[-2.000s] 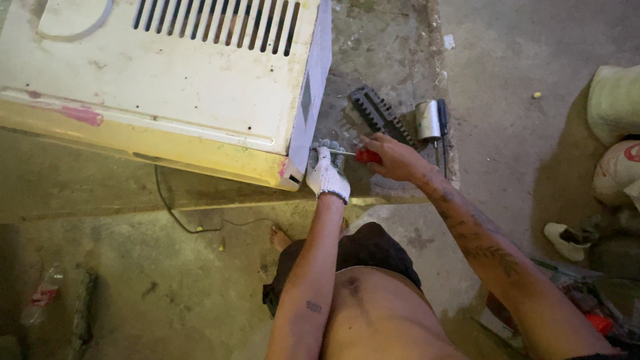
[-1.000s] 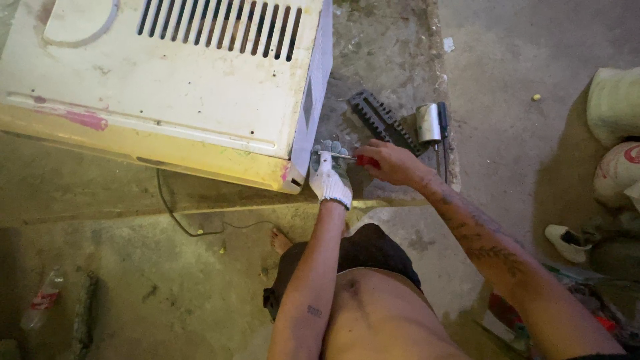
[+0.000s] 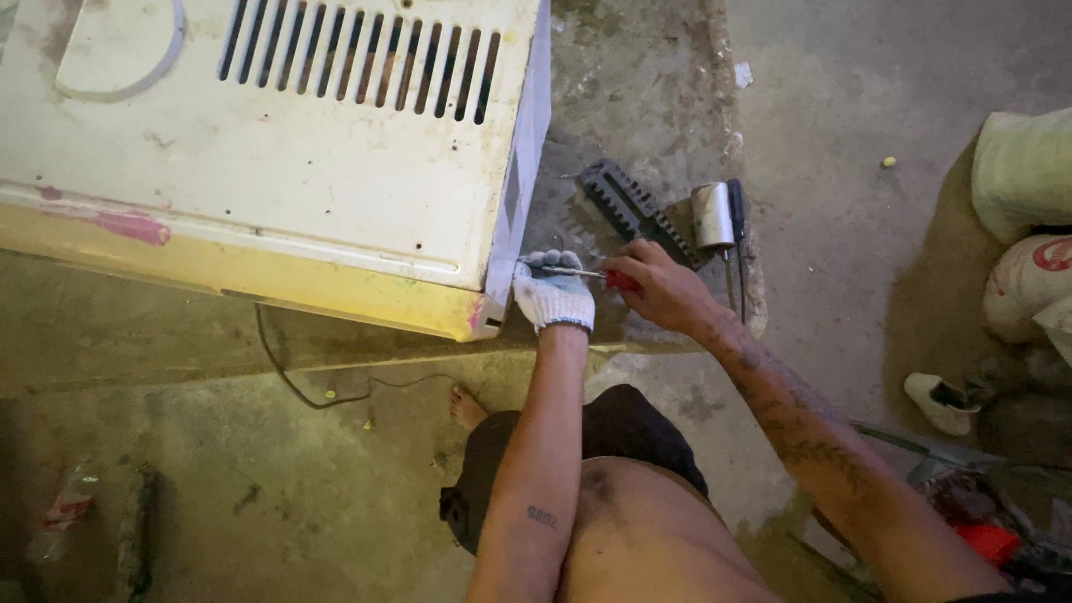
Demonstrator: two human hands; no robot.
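Observation:
In a white knitted glove, my left hand (image 3: 554, 289) is at the side of a white and yellow metal appliance housing (image 3: 360, 193), its fingers around the metal shaft of a screwdriver (image 3: 622, 280). My bare right hand (image 3: 666, 285) grips the red handle, and the shaft points left toward the housing's side panel. Whether the tip sits on a screw is hidden by the glove. Just beyond my right hand lies a black toothed plastic part (image 3: 628, 201). Beside that part are a silver cylinder (image 3: 713, 214) and a black-handled tool (image 3: 737, 209) with a thin shaft.
The housing rests on a raised concrete slab (image 3: 745, 285). A black cable (image 3: 285, 377) hangs below its front edge. Sacks (image 3: 1034, 285) and a white shoe (image 3: 940, 404) are at the right. A plastic bottle (image 3: 69, 511) lies on the floor at the lower left.

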